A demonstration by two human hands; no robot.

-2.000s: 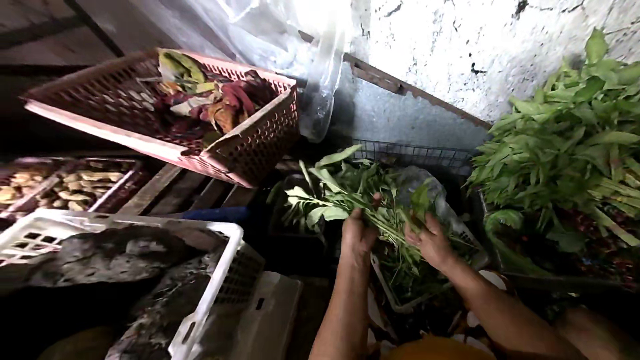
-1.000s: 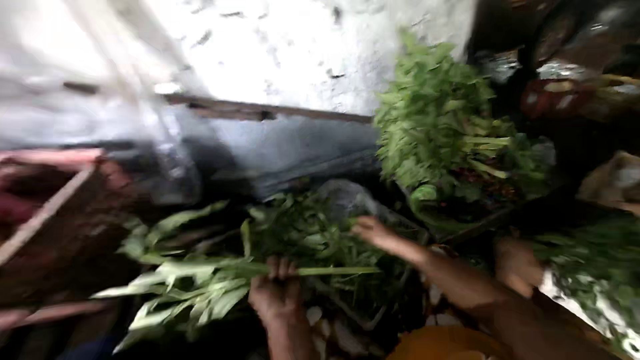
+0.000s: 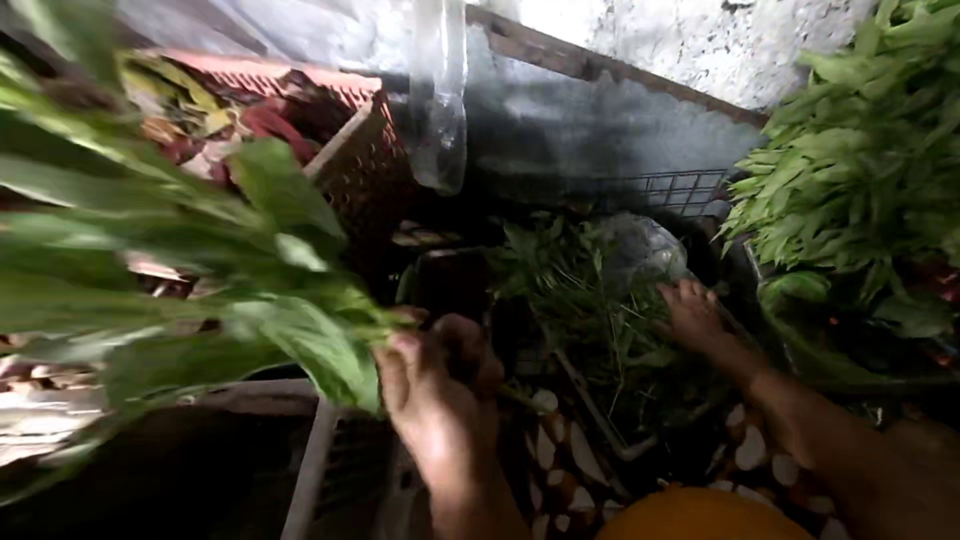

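Observation:
My left hand [image 3: 442, 382] is closed around the stems of a bunch of leafy greens [image 3: 247, 300], whose broad leaves spread up and to the left, blurred and close to the camera. Over the right side of a crate stands my right hand [image 3: 694, 311], fingertips at a heap of thin-stemmed greens [image 3: 592, 300]; whether it grips any of them I cannot tell. A clear plastic bag [image 3: 645, 247] lies behind that heap, just beyond my right fingers. The crate's rim [image 3: 585, 397] runs near my patterned clothing.
A pink plastic crate [image 3: 360, 142] with wilted leaves is at the upper left. A pale crate [image 3: 307, 457] stands lower left. Tall leafy greens [image 3: 862, 165] rise at the right. Behind are a wire rack [image 3: 682, 187], hanging clear plastic [image 3: 439, 112] and a wall [image 3: 675, 45].
The bunch in my left hand, lower and stretched across the crate a second ago, is now raised at the left, near the camera. The view has swung back left since then.

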